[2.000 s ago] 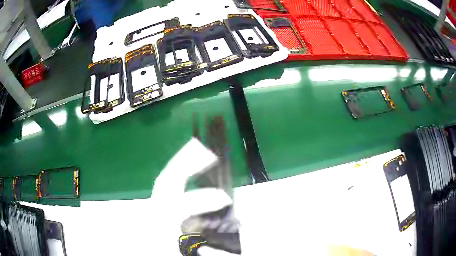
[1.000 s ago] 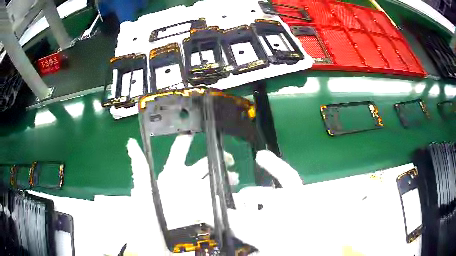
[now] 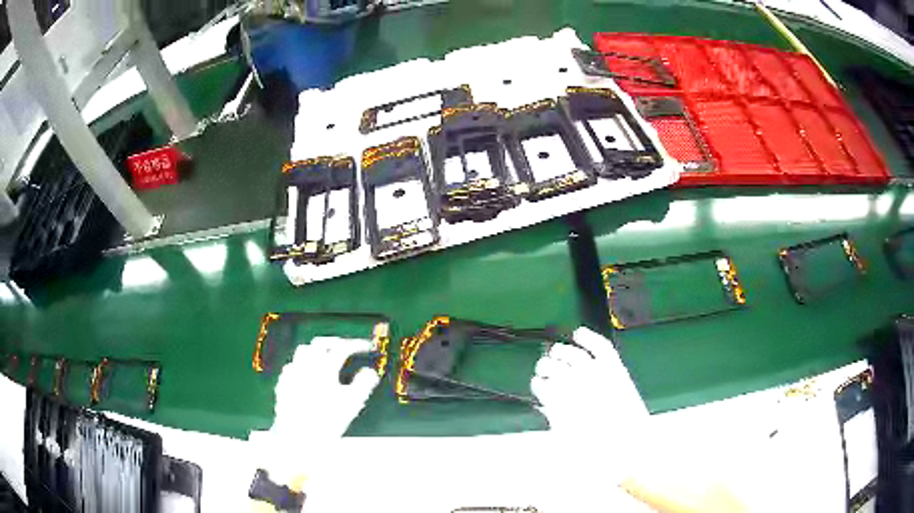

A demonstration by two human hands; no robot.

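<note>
My left hand [image 3: 323, 389], in a white glove, is on a phone middle frame [image 3: 331, 320] low over or on the green belt. The glove hides its lower edge. My right hand [image 3: 589, 383], also gloved, holds the right end of overlapping middle frames [image 3: 436, 361], which are slightly fanned, with gold-orange marks at their left end. They are at the belt's near side, between my hands; whether they touch the belt I cannot tell. A dark band is on my left wrist.
More frames lie on the green belt [image 3: 521, 286] at left and right. Beyond it are a white tray [image 3: 561, 215] with groups of frames, a red tray [image 3: 762, 120], a blue bin [image 3: 306, 50] and a red sign [image 3: 153, 167]. Packed black frames [image 3: 90, 451] stand at both near sides.
The frames held upright before me are now low at the belt and split between my hands. My hands have moved apart. The view has shifted, so the trays appear lower and further right.
</note>
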